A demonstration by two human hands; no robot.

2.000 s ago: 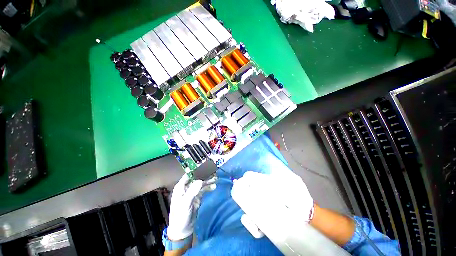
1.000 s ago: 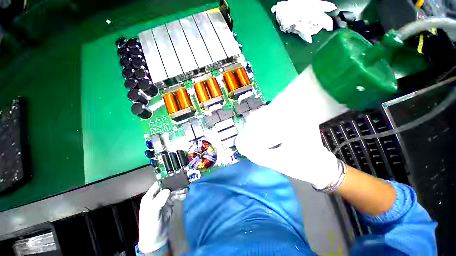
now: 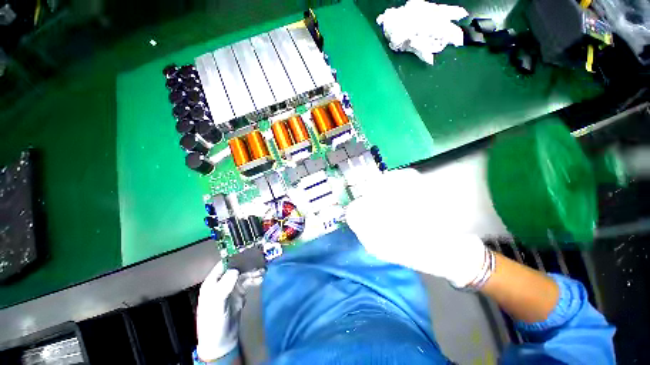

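Observation:
The large power board (image 3: 246,182) lies on the bright green bench mat (image 3: 153,207), its near end reaching past the bench edge. It bears silver-white strips, three orange-copper inductors, black cylinders and a multicoloured toroidal coil (image 3: 284,220). My gloved left hand (image 3: 222,310) is at the board's near left corner, fingers at a dark block there; part of the grip is hidden. My gloved right hand (image 3: 420,232) is closed around the white barrel of the glue syringe (image 3: 467,196), over the board's right near edge. The syringe's green cap is blurred and points right; its nozzle is hidden.
A crumpled white cloth (image 3: 424,30) lies at the back right, beside small black parts (image 3: 499,39) and a dark device (image 3: 559,32). A black foam pad (image 3: 18,214) lies at far left. Black trays (image 3: 128,331) stand below the bench edge. My blue-clothed lap is in front.
My right hand has come up over the board's near right edge with the syringe, whose cap then swung down to the right. My left hand and the board's near end have shifted left.

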